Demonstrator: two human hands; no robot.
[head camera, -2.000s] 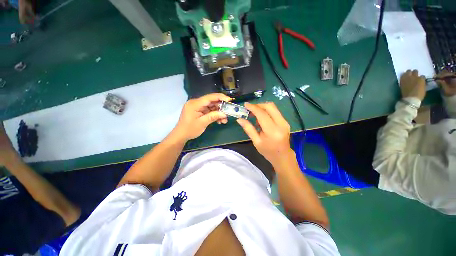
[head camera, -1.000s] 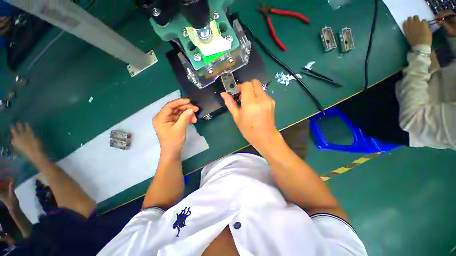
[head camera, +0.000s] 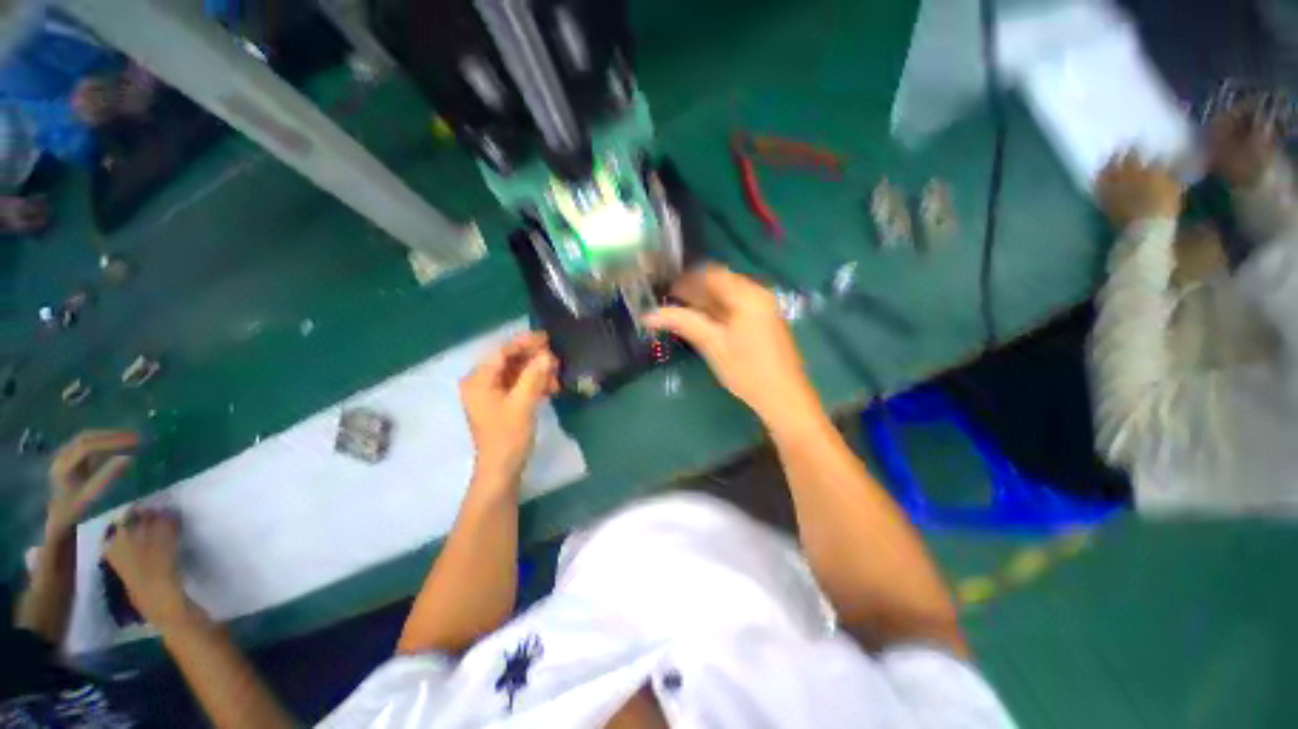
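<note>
The test fixture (head camera: 605, 228) stands in front of me, its green and clear head lit, over a black base (head camera: 591, 342) with a small red light at the front edge. My right hand (head camera: 733, 335) is at the front of the fixture, fingertips at the nest area; blur and the fingers hide whether it grips a module. My left hand (head camera: 508, 403) is at the base's left front corner, its thumb and fingertips close together; I cannot tell whether it holds anything. Metal-cased modules (head camera: 363, 434) lie on the white sheet (head camera: 285, 491) to the left.
Red-handled pliers (head camera: 762, 178), two modules (head camera: 913, 214), white scraps (head camera: 843, 278) and a black cable (head camera: 994, 185) lie right of the fixture. A metal post (head camera: 285, 135) stands at upper left. Other people's hands (head camera: 143, 556) work at left and at right (head camera: 1139, 190).
The view has shifted and blurred. A module was held in both hands two seconds ago; the hands are now apart, the right at the fixture's front. A red light now shows on the base.
</note>
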